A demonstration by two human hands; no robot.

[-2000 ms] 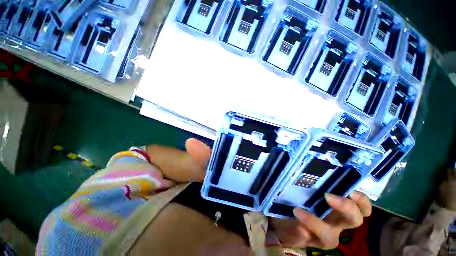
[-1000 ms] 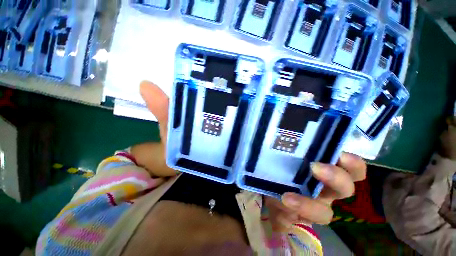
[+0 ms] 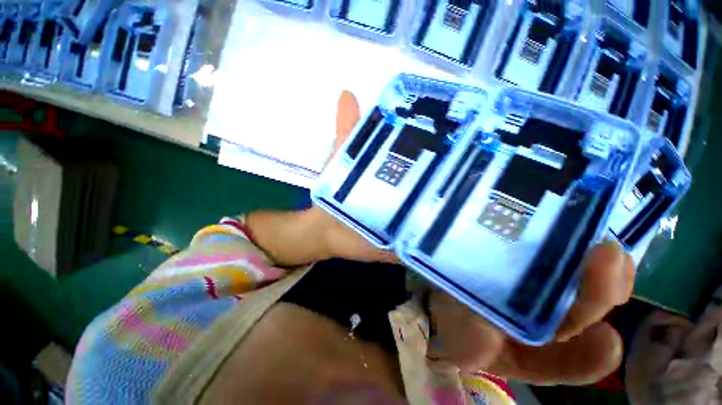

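Observation:
A side-by-side pair of pale blue-white housing shells (image 3: 514, 213) is held tilted above the near edge of the white sheet. Black strips, black blocks and a small dotted patch show inside each shell. My left hand (image 3: 328, 213) grips the left shell from its outer side, its thumb at the left edge and the other fingers mostly hidden underneath. My right hand (image 3: 578, 324) grips the lower right corner of the right shell. More shells (image 3: 451, 24) lie in rows on the white sheet (image 3: 269, 95). One shell (image 3: 653, 194) lies askew just right of the held pair.
A stack of shells (image 3: 134, 59) on layered sheets stands at the upper left, with a shell askew on top. A brown box (image 3: 63, 206) and yellow-black tape (image 3: 142, 239) are on the green floor at left. Another person's sleeve (image 3: 673, 348) shows at lower right.
The held pair has moved right and turned clockwise, with its right shell now nearer the camera. Both hands have moved with it and still hold it. The camera view has shifted a little.

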